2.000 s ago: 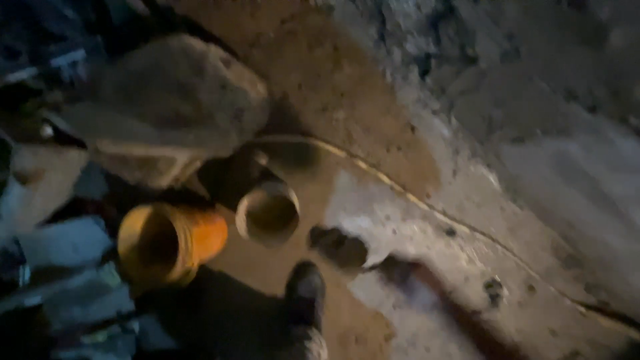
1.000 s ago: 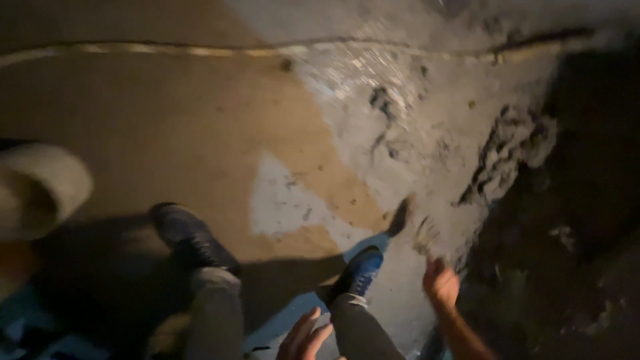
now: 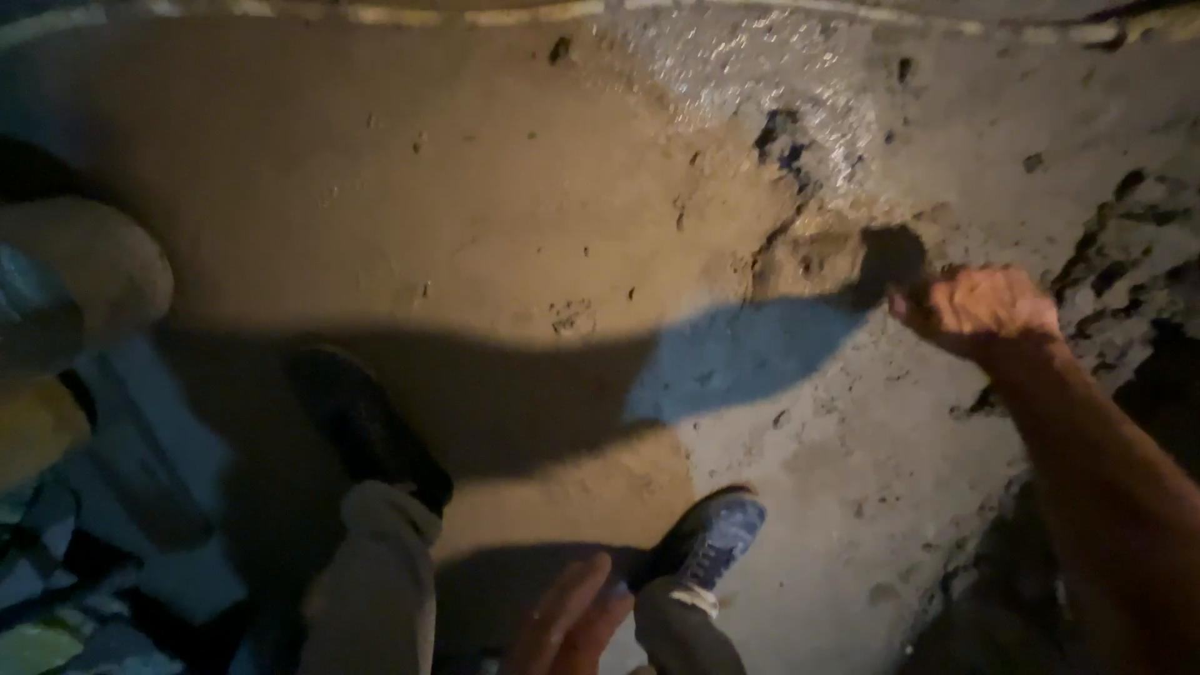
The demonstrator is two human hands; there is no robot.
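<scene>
At the right, my right hand (image 3: 984, 305) is held over the grey concrete floor (image 3: 797, 525) with its fingers curled; the inside of the hand is hidden. Its dark shadow falls just to the left, by a rough, broken patch of floor (image 3: 816, 258). My left hand (image 3: 572, 619) shows at the bottom edge, fingers loosely extended, with no object visible in it; its palm is partly out of view. Brown wet material (image 3: 525, 169), perhaps mud or mortar, spreads over the left and middle of the floor.
A pale rounded container (image 3: 84, 272) and a yellow one (image 3: 37, 427) stand at the left. Shoes (image 3: 717, 534) are below, near my left hand. A hose or cable (image 3: 525, 14) crosses the top. Rough rubble (image 3: 1125, 262) borders the right, and mixed debris (image 3: 56, 581) lies at lower left.
The view has shifted from the buckets toward the floor and rubble. Brown bits beside my right hand one second ago no longer show there.
</scene>
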